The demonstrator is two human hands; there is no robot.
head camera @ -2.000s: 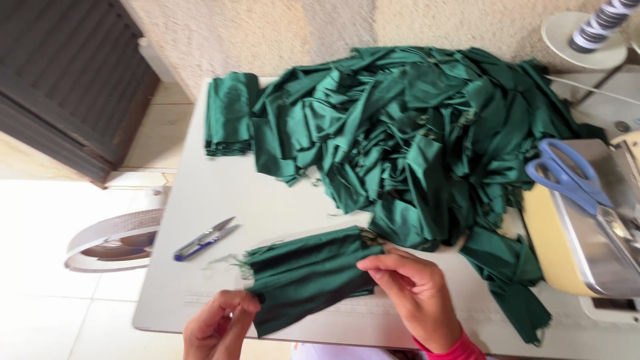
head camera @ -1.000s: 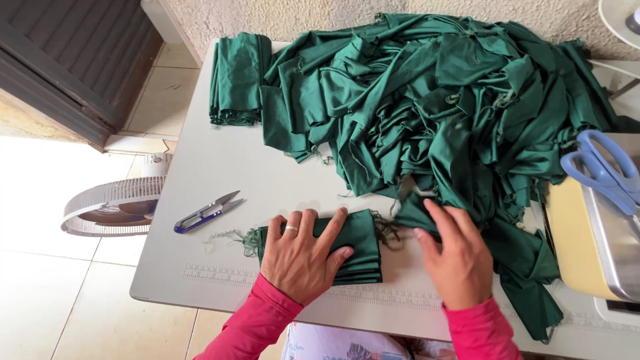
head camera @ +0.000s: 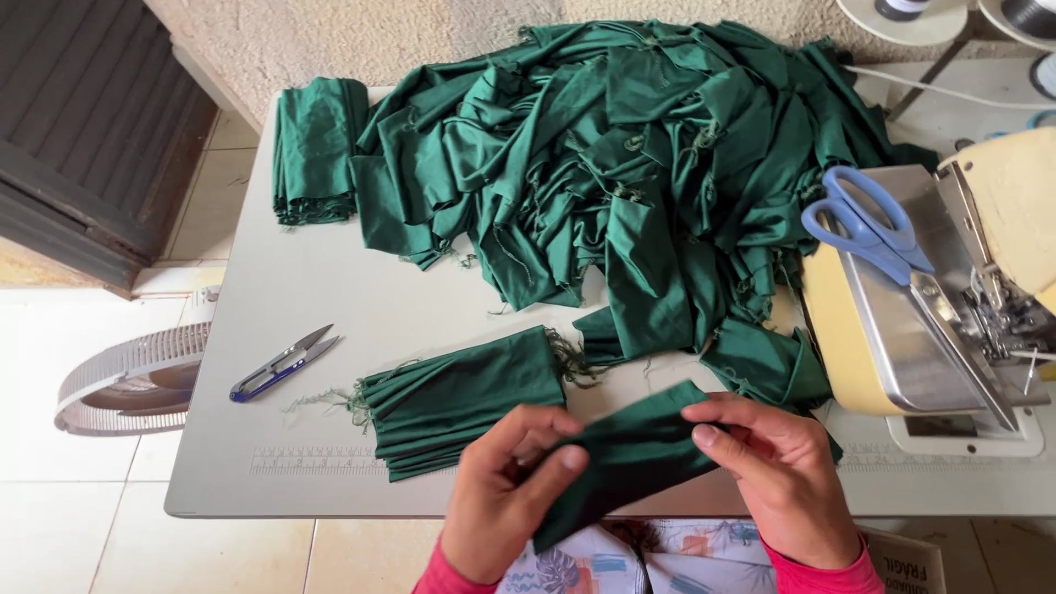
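Between my two hands, over the table's front edge, a green fabric piece (head camera: 631, 462) is stretched. My left hand (head camera: 516, 487) pinches its left end between thumb and fingers, and my right hand (head camera: 771, 474) pinches the upper right corner. Just left of it lies a stack of green fabric pieces (head camera: 462, 396) with frayed thread at both ends. A large tangled heap of green fabric (head camera: 577, 165) covers the back of the table. Another neat green stack (head camera: 318, 148) sits at the back left. Thread snips (head camera: 285, 363) with a blue end lie on the left side.
At the right, blue-handled scissors (head camera: 916, 272) rest on the metal and cream body of a sewing machine (head camera: 850, 330). Thread spools (head camera: 903, 8) stand at the back right. A ruler scale (head camera: 305, 462) runs along the table's front edge. A fan (head camera: 136, 379) is left of the table.
One second ago my left hand lay flat on the front stack and my right hand was at the heap's lower edge. Now both hands hold a separate piece to the right of that stack.
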